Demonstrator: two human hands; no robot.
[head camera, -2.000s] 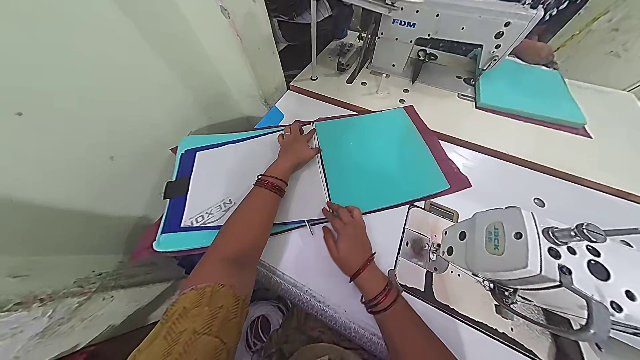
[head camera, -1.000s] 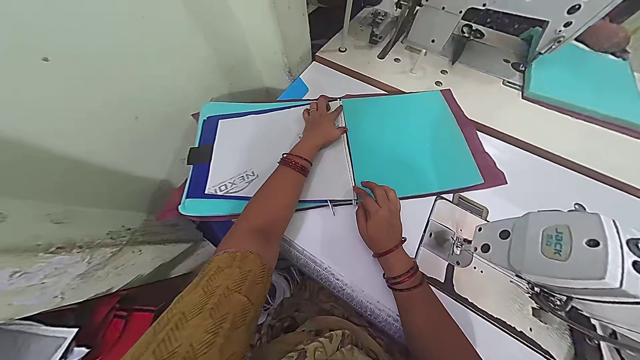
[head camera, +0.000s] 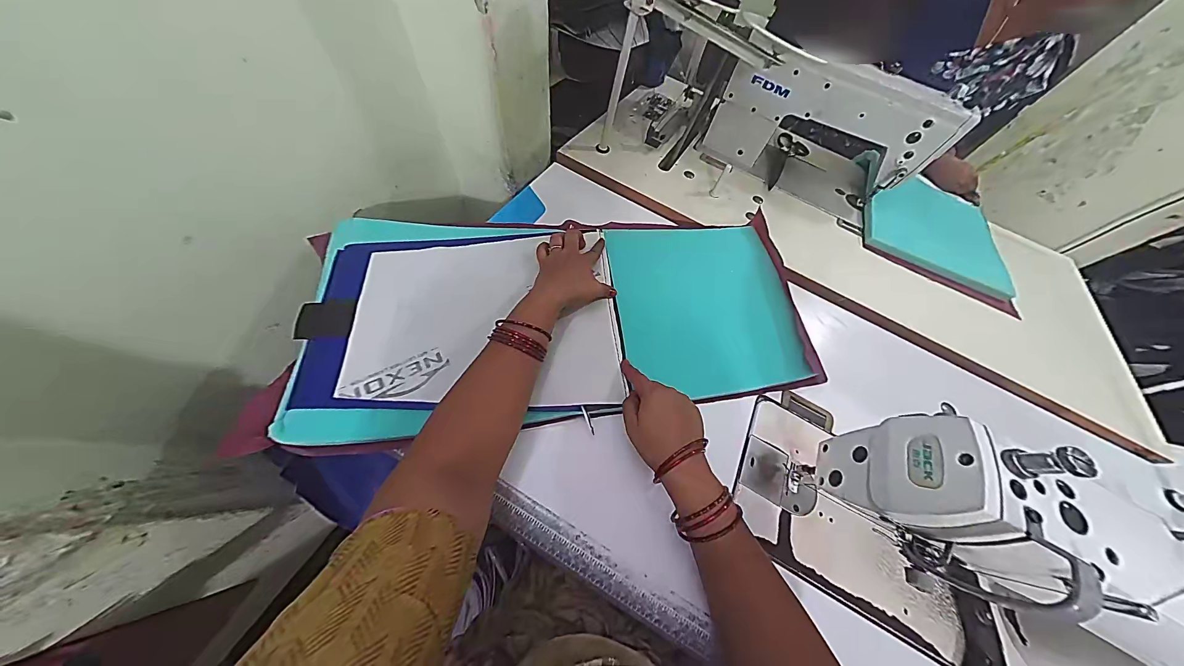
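A white printed sheet (head camera: 444, 314) lies over a dark blue piece (head camera: 319, 370) and a turquoise foam layer (head camera: 351, 427), with a black tab (head camera: 324, 319) at the left edge. Right of the white sheet lies a turquoise panel (head camera: 708, 310) on maroon fabric (head camera: 803, 324). My left hand (head camera: 569, 273) presses flat with spread fingers at the top of the seam between sheet and panel. At the seam's lower end, my right hand (head camera: 657, 416) has thumb and fingers on the edge; whether it pinches the material is unclear. A thin metal tool (head camera: 587, 421) pokes out beneath the sheet's lower edge.
A Jack sewing machine (head camera: 934, 472) stands at the right. Behind is an FDM-marked machine (head camera: 814, 120) with turquoise and maroon pieces (head camera: 943, 236) beside it and another person's hand (head camera: 953, 176). A wall (head camera: 277, 111) borders the left. A ruler scale (head camera: 592, 564) runs along the near table edge.
The view has shifted between frames. Both hands stay at the two ends of the seam, and the layered pieces show no plain change.
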